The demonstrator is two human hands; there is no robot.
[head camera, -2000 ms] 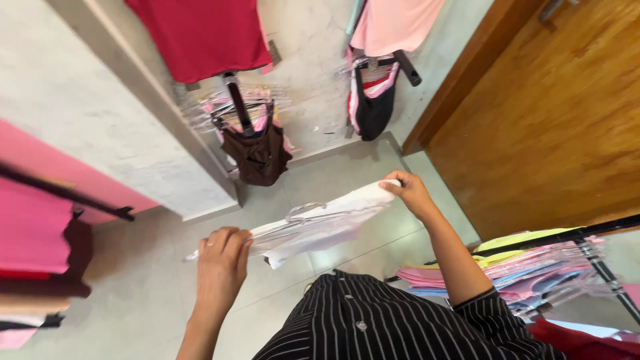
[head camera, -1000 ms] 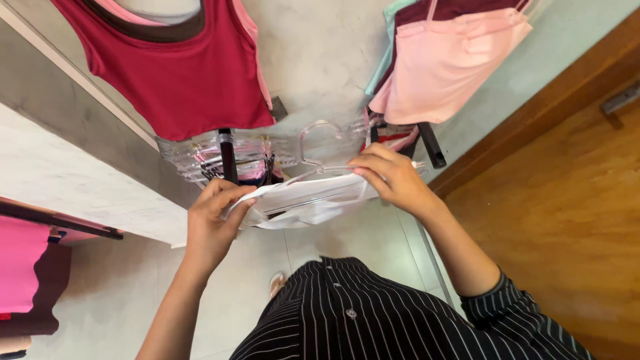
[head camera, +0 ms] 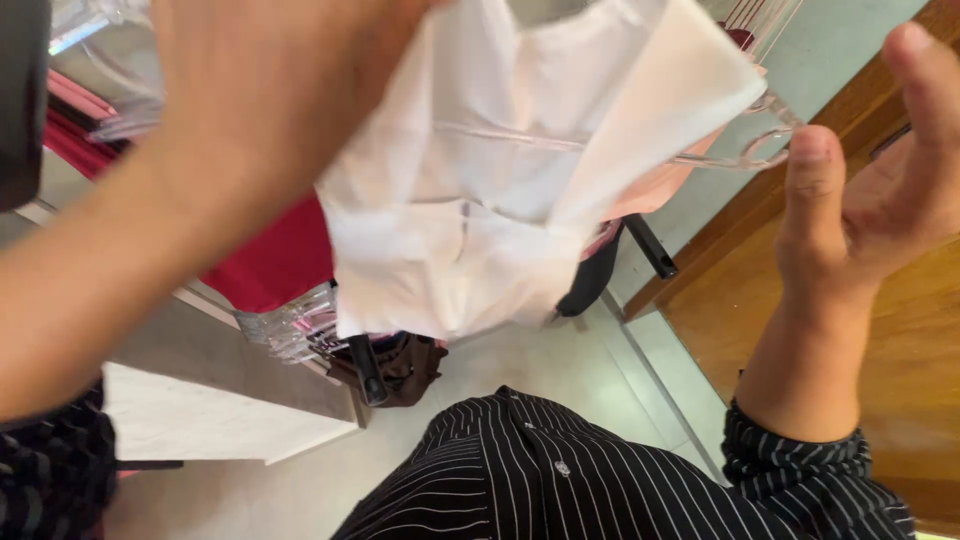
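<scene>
A white garment (head camera: 480, 172) hangs spread out in front of me on a clear plastic hanger (head camera: 720, 159). Blurred and close to the camera, my left hand (head camera: 300, 67) is at the garment's upper left; its fingertips are cut off or hidden, so its grip cannot be told. At the right, my right hand (head camera: 855, 172) has its thumb and fingers apart, with the thumb tip right by the clear end of the hanger. Whether the thumb touches it is unclear.
Behind are a red garment (head camera: 274, 259), clear hangers (head camera: 296, 326), a brown garment (head camera: 409, 367) and black rail ends (head camera: 366, 367) (head camera: 651, 246). A wooden door (head camera: 810, 330) stands at the right. A pale wall panel (head camera: 217, 412) is at the lower left, above the tiled floor (head camera: 517, 360).
The white garment has been raised and now hangs spread out before the camera. My right hand has come off the garment's top edge and opened. My left hand has moved up. The view has shifted.
</scene>
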